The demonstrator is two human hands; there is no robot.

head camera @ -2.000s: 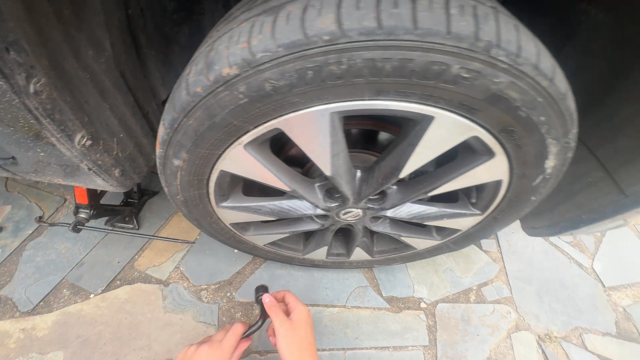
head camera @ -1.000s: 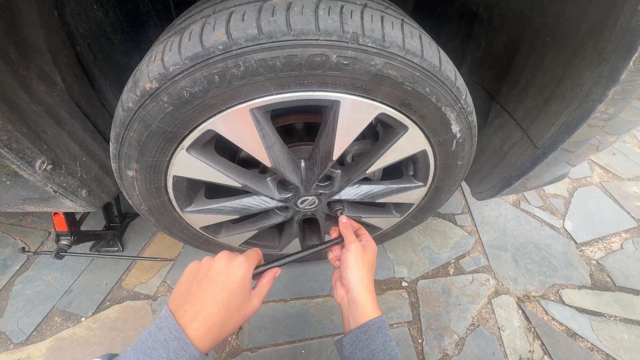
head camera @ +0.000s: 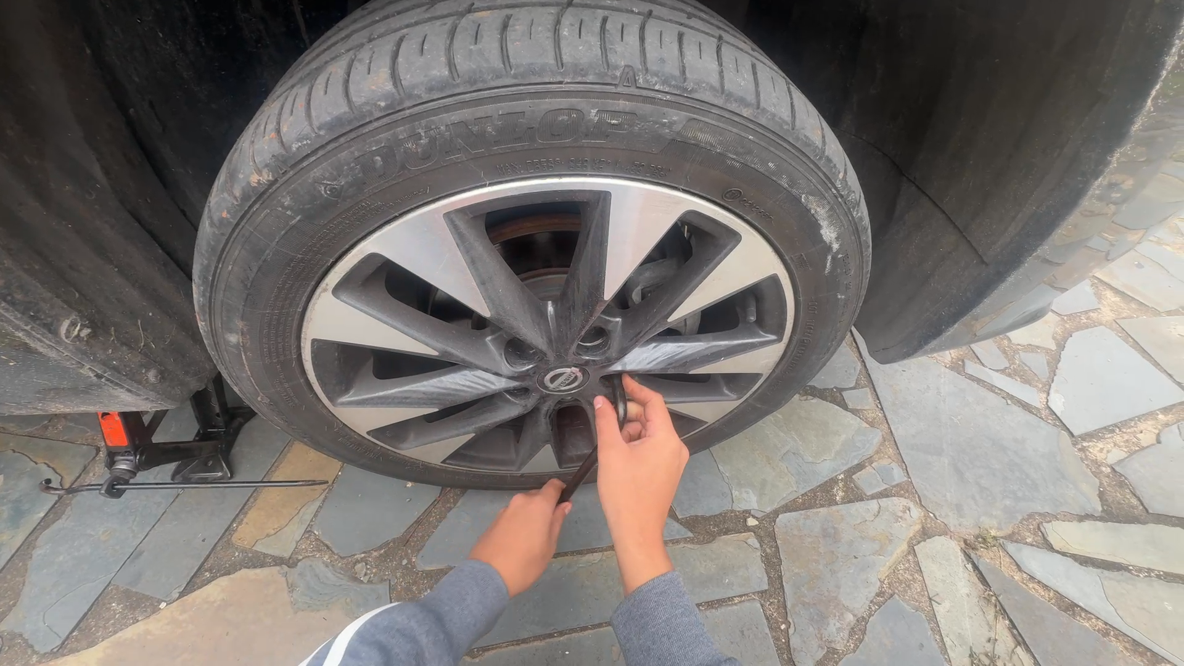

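Observation:
A black L-shaped lug wrench (head camera: 580,474) slants up from my left hand (head camera: 527,535), which is closed around its lower end. My right hand (head camera: 641,455) grips the wrench near its bent head, thumb and fingers around it. The head reaches into a lug hole just right of and below the centre cap (head camera: 562,379) of the alloy wheel; its tip and that lug nut are hidden. Around the two-tone wheel (head camera: 421,264) sits a black Dunlop tyre (head camera: 242,245).
At left, under the car's sill, stands a black scissor jack (head camera: 176,453) with an orange part, its long hooked crank rod (head camera: 250,484) lying across the paving. Dark wheel-arch and body panels (head camera: 971,157) flank the tyre. Irregular stone paving (head camera: 962,435) spreads below.
Two seconds ago both hands held the wrench below the wheel; then it was raised to the lug hole. Since one second ago my left hand has dropped and the wrench slants more steeply.

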